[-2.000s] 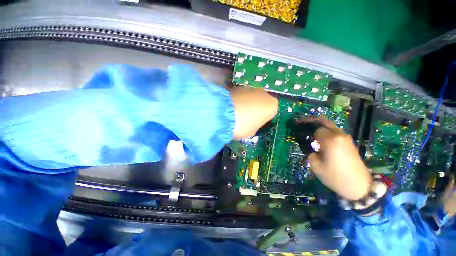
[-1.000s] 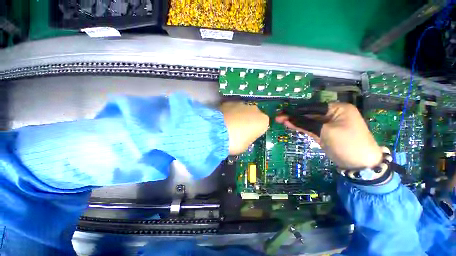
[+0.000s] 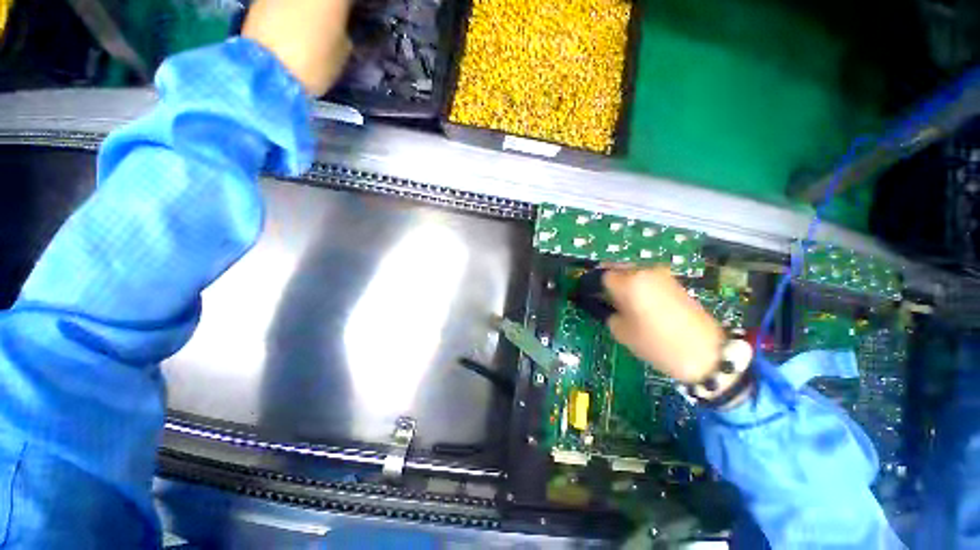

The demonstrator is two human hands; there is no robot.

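Observation:
The main circuit board (image 3: 634, 408) lies in its black pallet (image 3: 524, 430), right of centre. A break-off panel (image 3: 618, 239) runs along its far edge. My right hand (image 3: 656, 317) is over the upper left part of the board, with black finger cots (image 3: 593, 294) on its fingertips; whether it holds a part cannot be told. My left hand (image 3: 304, 38) is at the top edge, beside the bin of grey components (image 3: 395, 54); its fingers are hidden or cut off. A yellow block (image 3: 579, 409) stands near the board's left edge.
A black bin of yellow components (image 3: 541, 70) stands beside the grey one. Chain rails (image 3: 430, 193) and shiny metal (image 3: 322, 312) lie to the left. A greenish clamp (image 3: 527, 344) sticks out at the pallet's left edge. Another board (image 3: 860, 355) lies at right, with a blue cord (image 3: 822, 204) above it.
My left hand has moved from the board up to the grey bin. My right hand has shifted left over the board. The camera view has shifted, and the left clamp is now uncovered.

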